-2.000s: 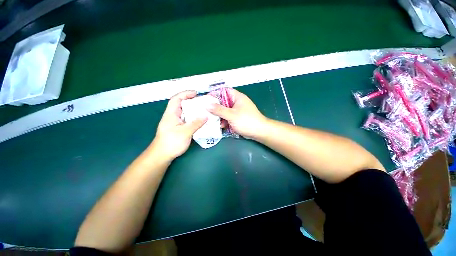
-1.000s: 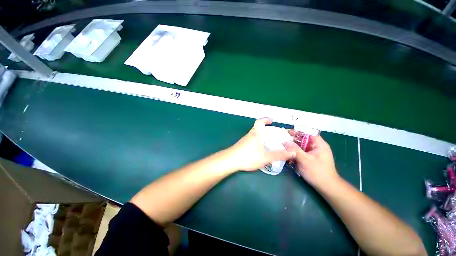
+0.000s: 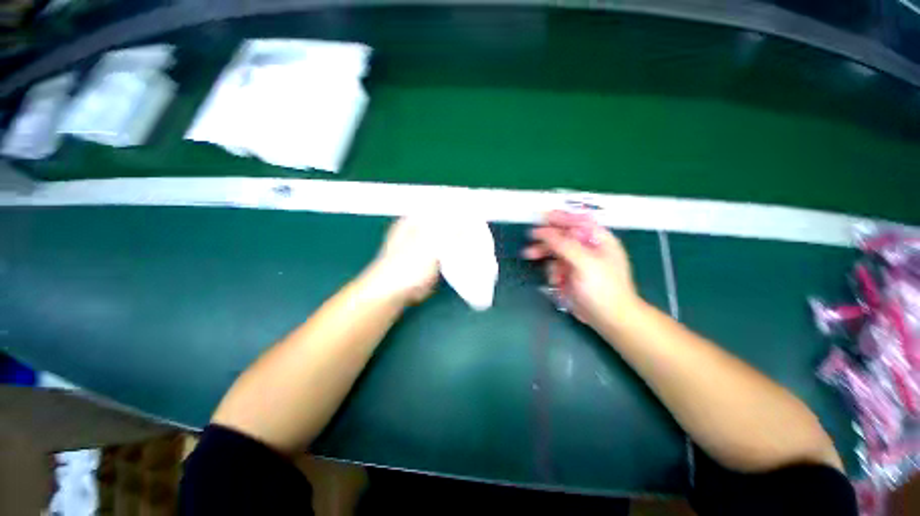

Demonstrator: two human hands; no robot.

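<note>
My left hand (image 3: pixel 409 260) holds a white wrapped part (image 3: pixel 469 264) over the green bench top, near the white rail. The bundle is blurred and hangs to the right of the fingers. My right hand (image 3: pixel 590 267) is a little to the right, apart from the bundle. It holds a bagged pink part (image 3: pixel 583 232), which shows at its fingers and is partly hidden by them; clear bag film shows below the palm.
White blister trays stand on the green conveyor belt at the upper left, the nearest being a large one (image 3: pixel 288 106). A pile of bagged pink parts (image 3: pixel 888 348) lies at the right. A carton with cardboard dividers (image 3: pixel 146 479) is at the lower left.
The hands, together on the bundle before, are now apart, with the white bundle in the left and the pink part in the right. The view has swung left, then partly back right.
</note>
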